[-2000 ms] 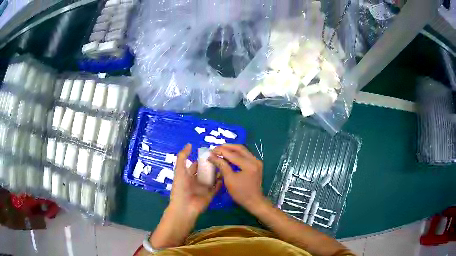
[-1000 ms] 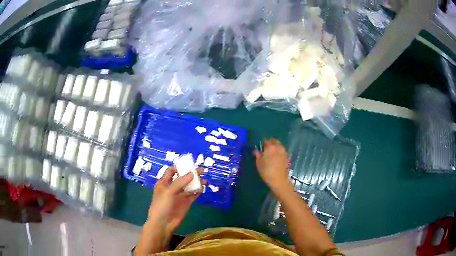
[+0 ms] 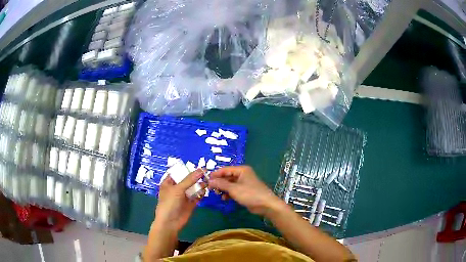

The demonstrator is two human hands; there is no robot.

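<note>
My left hand point(image 3: 175, 198) holds a white housing point(image 3: 181, 175) between thumb and fingers, tilted, over the lower part of the blue parts tray point(image 3: 168, 134). My right hand point(image 3: 239, 187) is at the lower right end of the housing, thumb and fingertips pinched together. Whatever the right fingertips pinch is too small to make out. Small white inserts point(image 3: 216, 141) lie scattered on the blue tray. The clear ribbed blister tray point(image 3: 327, 146) to the right holds several pinned rods point(image 3: 318, 199).
Blister trays of white blocks point(image 3: 82, 133) stand at the left. Behind are a large clear poly bag point(image 3: 168, 66) and a bag of cream housings point(image 3: 306, 66). Another blue tray point(image 3: 105, 71) is at the upper left. Clear blister trays point(image 3: 443, 117) lie far right. A red stool point(image 3: 452, 225) shows lower right.
My right hand went from the housing to the green surface beside the clear tray, and is now back at the housing. The thin pins seen there earlier no longer show. My left hand still holds the housing.
</note>
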